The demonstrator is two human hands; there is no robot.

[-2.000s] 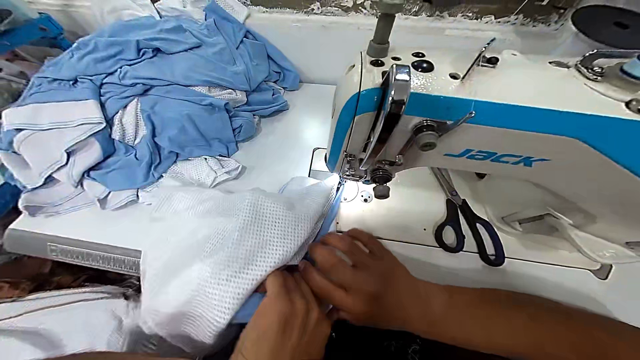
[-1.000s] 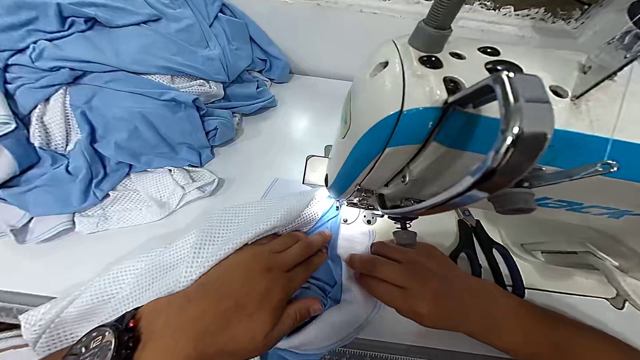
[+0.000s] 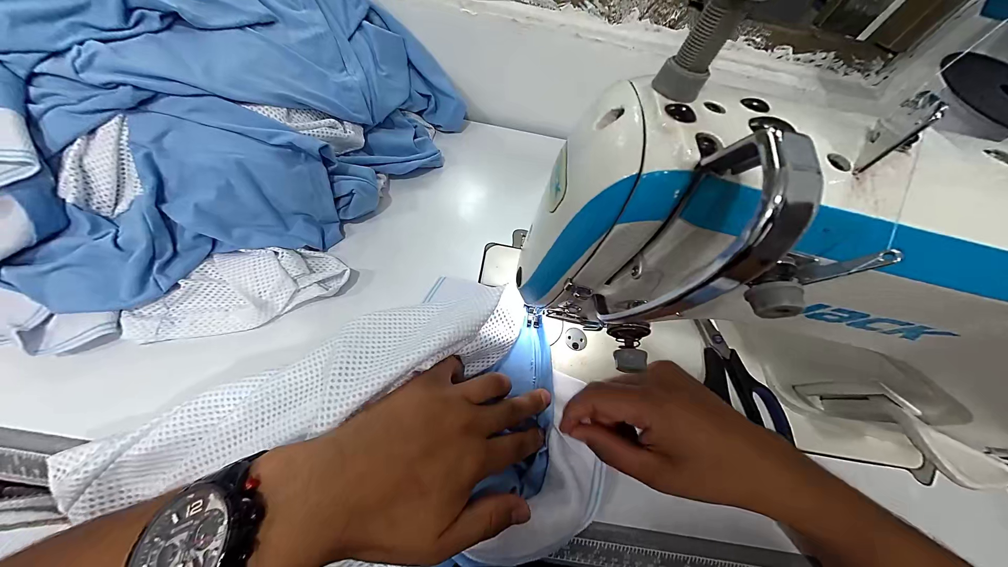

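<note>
A Jack sewing machine (image 3: 669, 205) stands at the right, its lamp lighting the presser foot (image 3: 534, 316). Under the foot runs light blue fabric (image 3: 529, 366) with a seam line, beside white mesh fabric (image 3: 315, 394) on the left and plain white fabric (image 3: 575, 472) on the right. My left hand (image 3: 425, 457), a watch at its wrist, lies spread flat over the blue and mesh fabric just in front of the foot. My right hand (image 3: 654, 433) is right of the seam, fingers curled at the white fabric's edge; whether it pinches the cloth cannot be told.
A heap of blue and white mesh garments (image 3: 228, 181) lies at the back left of the white table (image 3: 441, 213). Scissors (image 3: 744, 378) with dark handles rest under the machine arm, behind my right hand. A measuring scale (image 3: 654, 554) runs along the table's front edge.
Two seconds ago both hands were close together at the fabric's front edge; now they lie apart on either side of the seam. The view has moved nearer the machine.
</note>
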